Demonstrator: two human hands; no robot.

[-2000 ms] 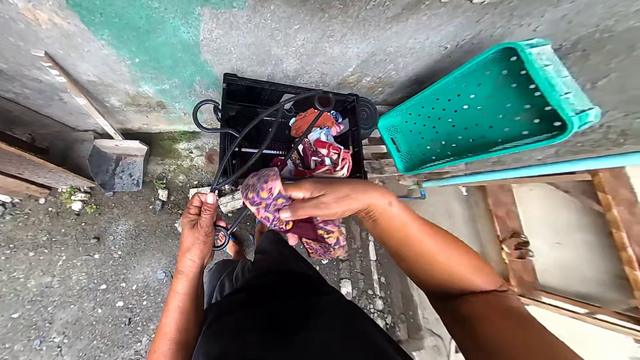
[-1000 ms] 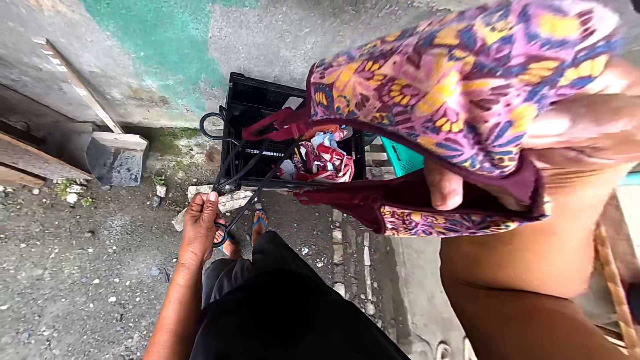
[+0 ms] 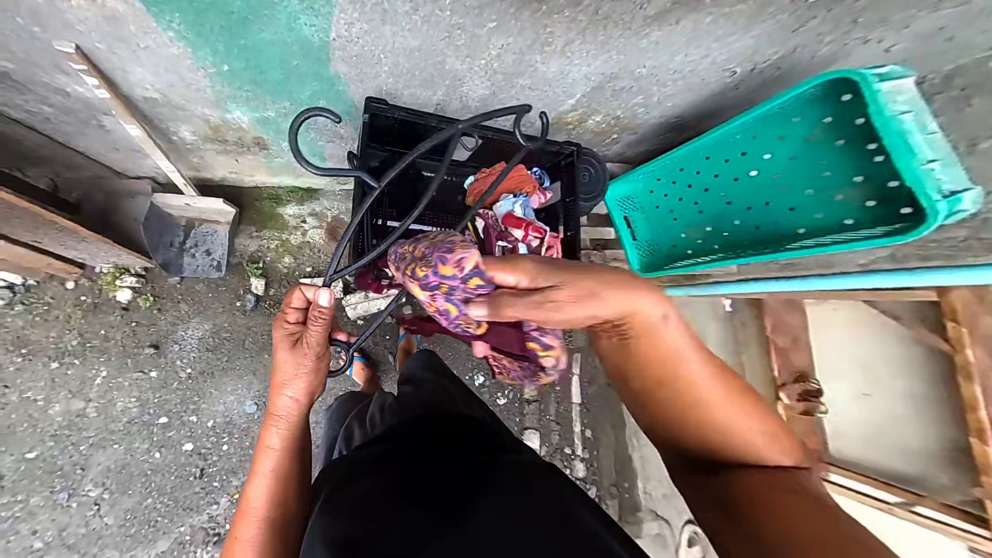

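My left hand (image 3: 306,337) is closed around black plastic clothes hangers (image 3: 415,174), whose hooks point up and away. In my right hand (image 3: 562,294) is a patterned purple and yellow garment (image 3: 442,271) with maroon trim, bunched and held beside the hangers. Part of it hangs below my right fingers, and some maroon cloth shows near the hangers' lower end. Beyond both hands a black plastic crate (image 3: 570,201) stands against the wall. Inside its right part lie crumpled clothes (image 3: 515,209), orange, light blue, red and white. The hangers cross in front of the crate.
A green perforated plastic basket (image 3: 775,178) is at the right, above a light blue pipe (image 3: 837,280). Wooden framing (image 3: 794,356) lies at the lower right. On the left, a dustpan (image 3: 190,232) with a long wooden handle leans on the concrete wall (image 3: 465,54).
One second ago the patterned garment was raised high at the right, near the camera. My right hand has brought it down beside the hangers. My left hand keeps its hold.
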